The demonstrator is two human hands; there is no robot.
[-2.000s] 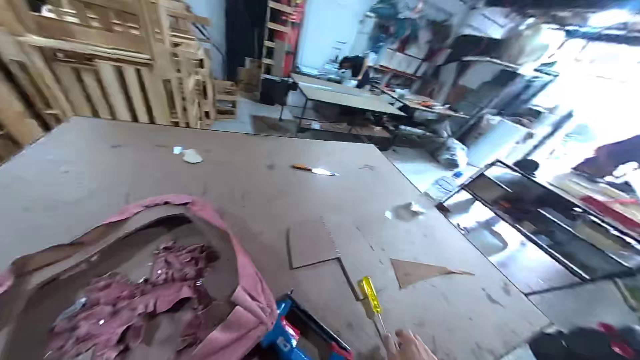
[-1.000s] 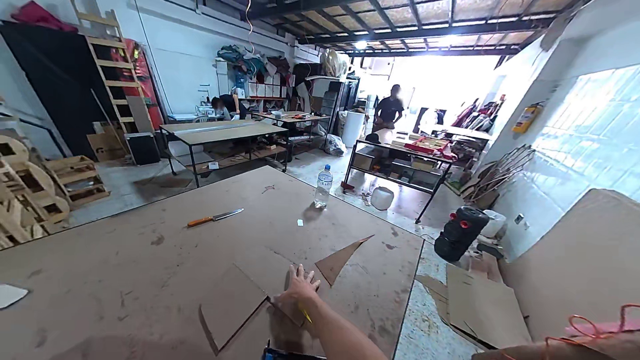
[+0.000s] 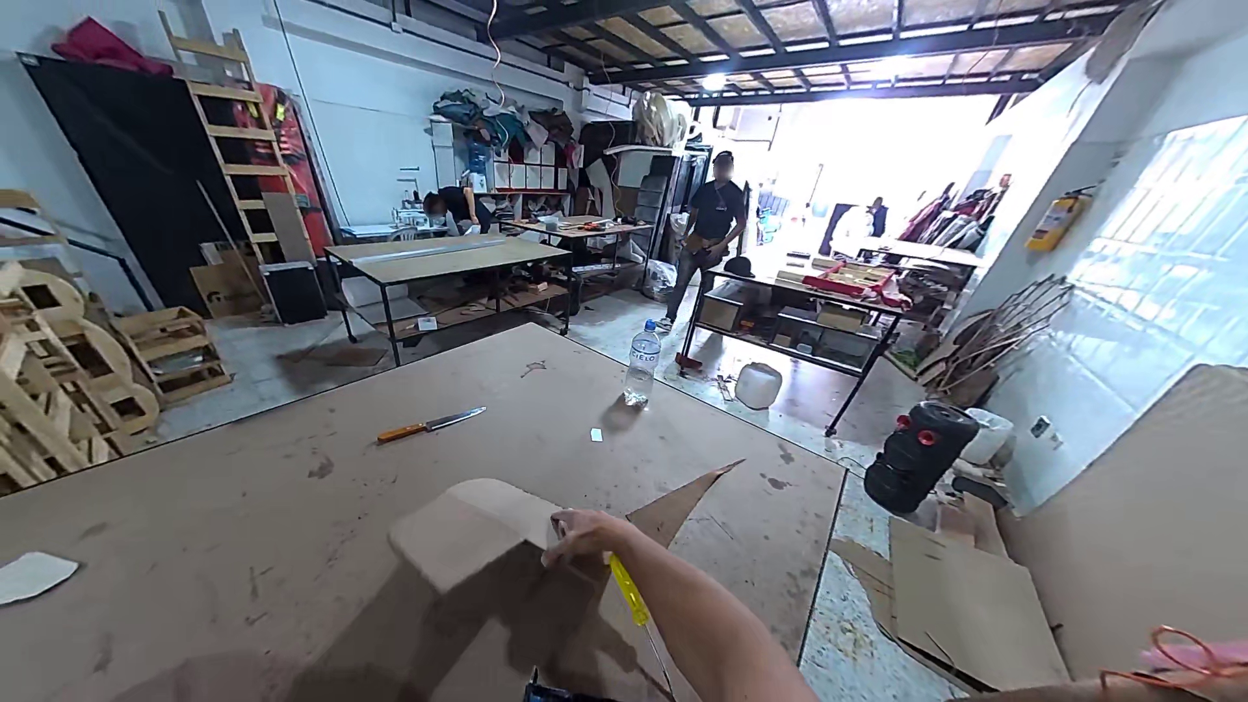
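Note:
My right hand (image 3: 577, 536) reaches in from the bottom, its fingers closed on the right edge of a tan cardboard piece (image 3: 468, 531) with rounded corners. The piece looks raised at the near side, and a dark shadow falls below it. A screwdriver with a yellow handle (image 3: 629, 590) lies just under my forearm, its shaft pointing toward the bottom edge. Behind my wrist is a pointed brown scrap (image 3: 682, 502). A knife with an orange-brown handle (image 3: 429, 426) rests farther off on the table. The tip of a dark tool (image 3: 556, 692) shows at the bottom edge. My left hand is out of view.
A plastic water bottle (image 3: 641, 366) and a small white scrap (image 3: 596, 435) are on the big worktable (image 3: 244, 507). A pale piece (image 3: 34, 577) lies at its left. Beyond are wooden frames (image 3: 68, 380), a person standing (image 3: 719, 219), another bent over, a black speaker (image 3: 916, 458) and cardboard sheets (image 3: 975, 604).
My right hand, spread flat on the cardboard one second ago, now grips its edge, and the piece has come up. The view has swung up and right since the first frame.

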